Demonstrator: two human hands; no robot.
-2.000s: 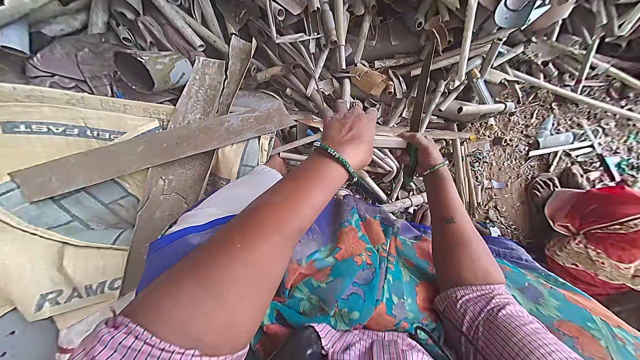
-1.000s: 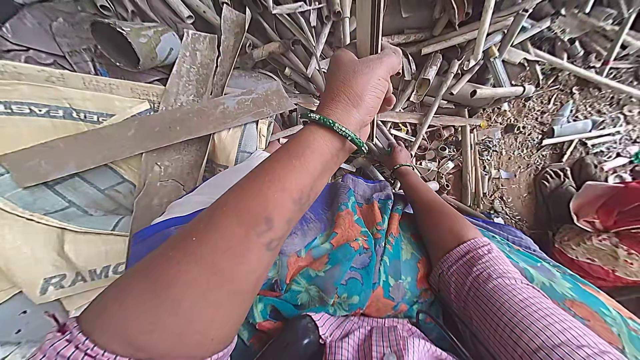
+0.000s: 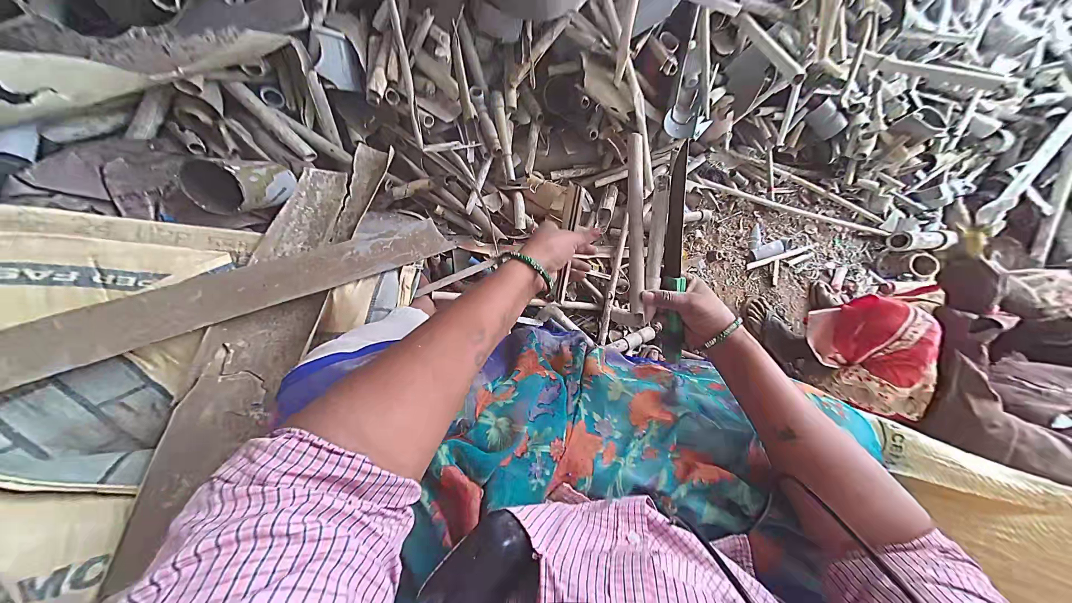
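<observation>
My left hand (image 3: 556,253) is around a narrow brown strip (image 3: 572,208) that stands nearly upright, its fingers reaching to the right. To the right, my right hand (image 3: 697,310) grips the green handle of a long-bladed cutting tool (image 3: 677,213), the dark blade pointing up and away from me. Whether the blade is toothed cannot be told. Pale lengths of plastic pipe (image 3: 636,226) stand just left of the blade. A floral cloth (image 3: 578,419) covers my lap below both hands.
A large heap of pipe scraps (image 3: 486,109) spreads ahead. Long flat boards (image 3: 218,297) cross over printed sacks (image 3: 84,419) at left. At right are a red cloth bundle (image 3: 879,339), someone's foot (image 3: 775,331) and littered soil (image 3: 745,260).
My right hand has moved right since one second ago, and the blade now shows upright in it. My left hand's fingers, closed around an upright strip one second ago, are now more extended.
</observation>
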